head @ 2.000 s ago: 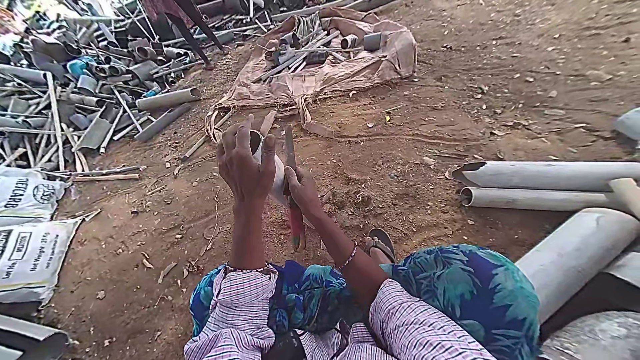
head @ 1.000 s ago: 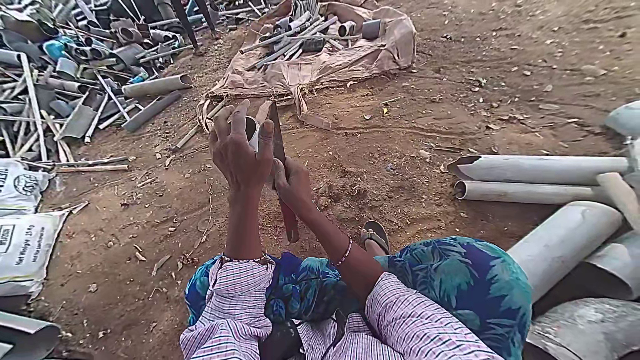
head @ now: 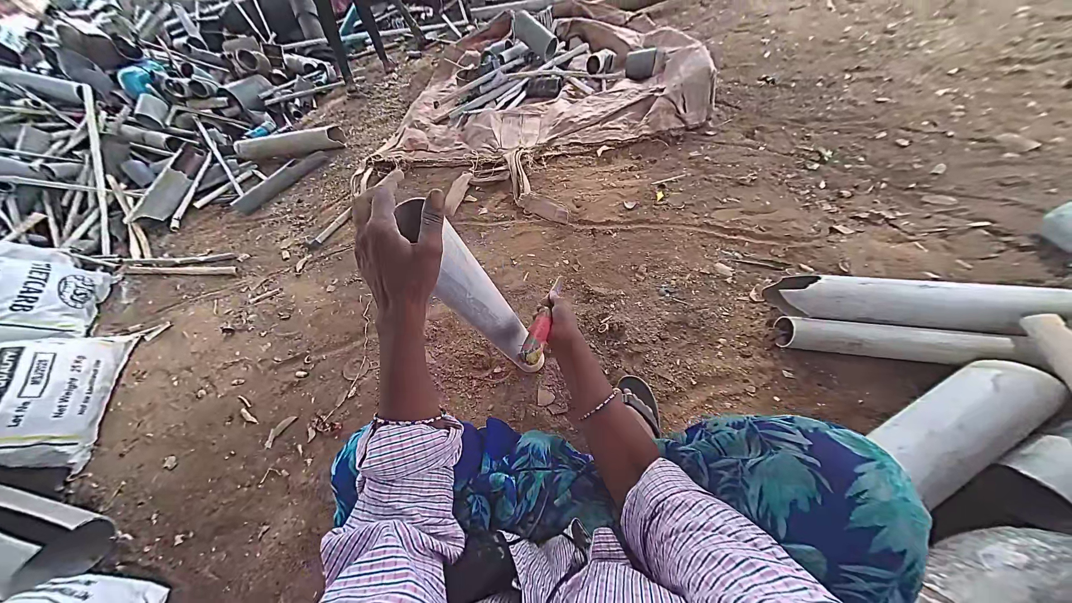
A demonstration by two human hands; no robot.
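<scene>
A grey plastic pipe (head: 477,289) slants across the middle of the view, its open upper end at the left and its lower end near the ground. My left hand (head: 402,239) grips that upper rim, thumb and fingers on either side of the opening. Close to the pipe's lower end is my right hand (head: 559,322), closed around a tool with a red handle (head: 537,337). Only a short piece of its blade shows above the fist. Whether tool and pipe touch I cannot tell.
Scrap pipes (head: 289,142) are heaped at the upper left, near a standing person's legs (head: 333,38). A spread woven sack (head: 670,100) holds pipe pieces. Larger pipes (head: 930,303) lie at the right, and printed bags (head: 63,402) at the left. A sandalled foot (head: 641,400) is by my right forearm.
My right hand has moved down and right, away from my left hand, with the tool. The pipe's long side now shows, where earlier mostly its upper end was seen.
</scene>
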